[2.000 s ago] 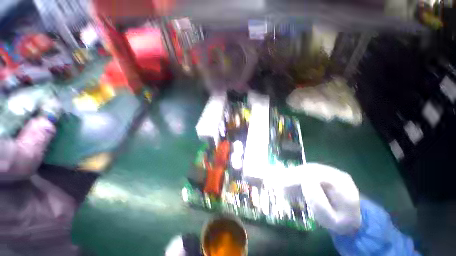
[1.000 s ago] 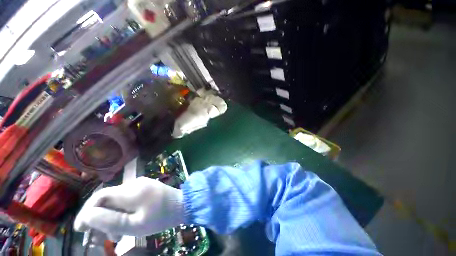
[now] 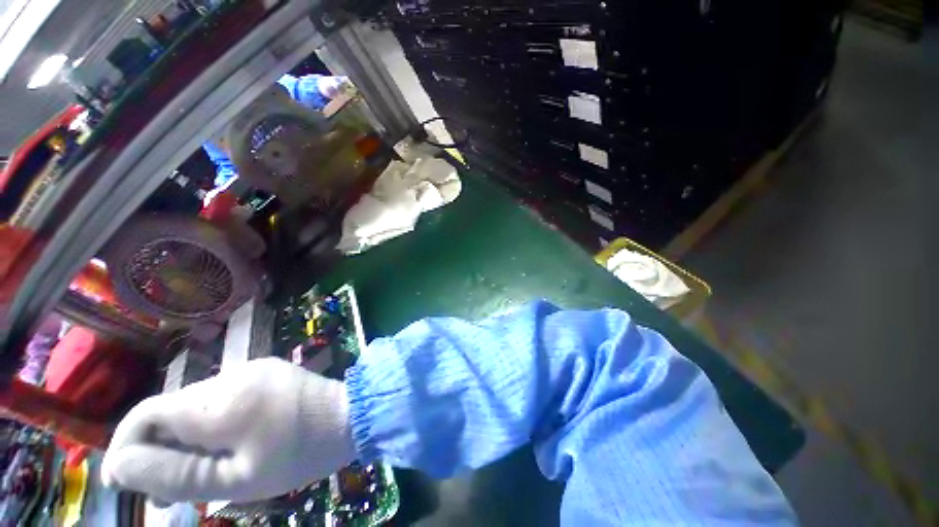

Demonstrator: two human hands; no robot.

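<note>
The green circuit board lies on the green bench mat at the lower left, crowded with parts. Two long silver-white heatsinks stand on it; the right one shows above my glove. My right hand, in a white glove below a blue sleeve, is over the board and hides its middle. Its fingers are curled together; whether they hold anything is hidden. My left hand is not clearly in view; a small pale patch at the bottom edge below my right hand cannot be identified.
A fan stands behind the board, a paler one beyond it. A crumpled off-white rag lies at the bench's back. Black stacked totes stand beyond the bench, with a yellow bin holding white cloth by its right edge.
The view has swung to the right since two seconds ago; the amber-filled cup has left the picture. Over the last second my right hand has shifted slightly left and stays curled over the board.
</note>
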